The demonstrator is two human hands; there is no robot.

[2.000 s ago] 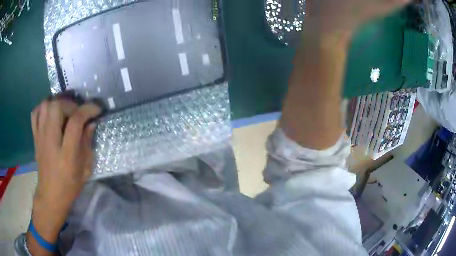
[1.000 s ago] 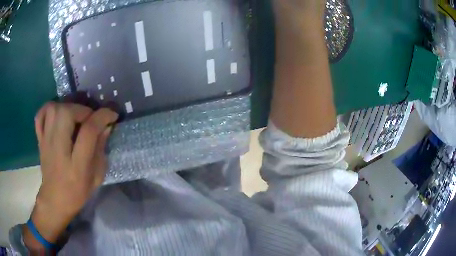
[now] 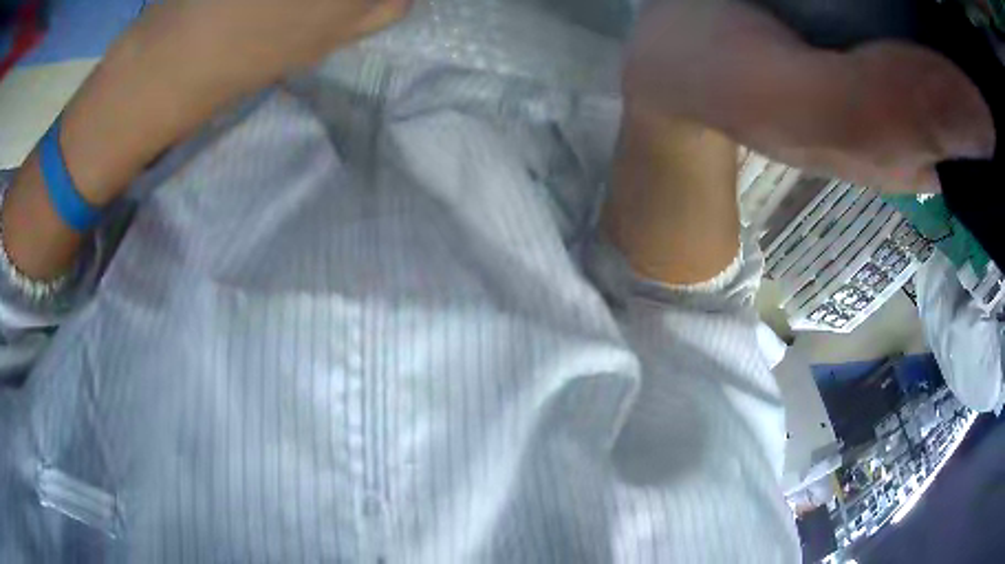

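Note:
The camera looks down on my pale striped smock. Bubble wrap [image 3: 474, 39] shows at the top centre, cut off by the upper edge; the tablet housing is out of the picture. My left forearm with a blue wrist band crosses the upper left, and only a bit of my left hand [image 3: 369, 17] shows at the top edge, its fingers hidden. My right hand [image 3: 838, 110] is large and blurred at the upper right, close to the camera. Its fingertips meet a black shape [image 3: 975, 204]; whether they grip it cannot be told.
A stack of white trays or sheets with black rows [image 3: 849, 248] hangs at the right. A green board [image 3: 964, 237] and pale plastic [image 3: 953, 331] are beyond it. Cluttered equipment [image 3: 904, 441] fills the lower right. A bit of red shows at the top left.
The view has tipped down, so the housing and screw dish have left the picture. My right hand has come closer to the camera, with a black shape beside it.

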